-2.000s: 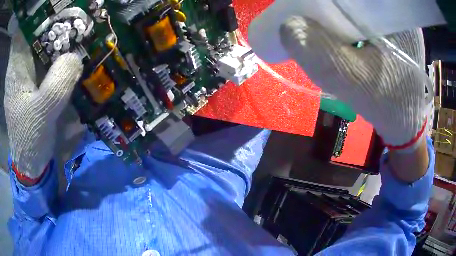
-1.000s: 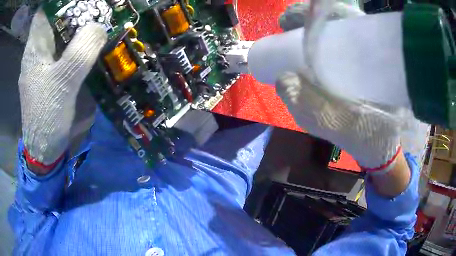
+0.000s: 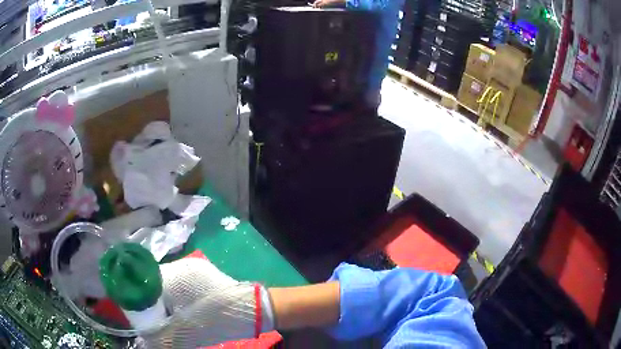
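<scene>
My right hand [image 3: 204,303], in an off-white knitted glove with a red cuff edge, is at the lower left, closed around the dispensing syringe. The syringe's dark green cap [image 3: 131,275] faces the camera, and a short part of the white barrel shows below it. The nozzle is hidden. A clear air hose [image 3: 60,262] loops left of the cap. Part of a green circuit board [image 3: 30,300] shows in the bottom left corner, cut off by the frame's edge. My left hand is out of the picture.
A pink and white fan [image 3: 39,178] and crumpled white paper [image 3: 146,177] stand on the green bench [image 3: 238,255]. Stacked black totes [image 3: 327,184] are beyond it. Open totes with red foam [image 3: 419,247] are at the right. A person's blue sleeve shows at the top, near an aisle.
The view has swung up and away from the lap to the bench and aisle. My left hand has left the picture. Only a corner of the board still shows. The syringe remains in my right hand.
</scene>
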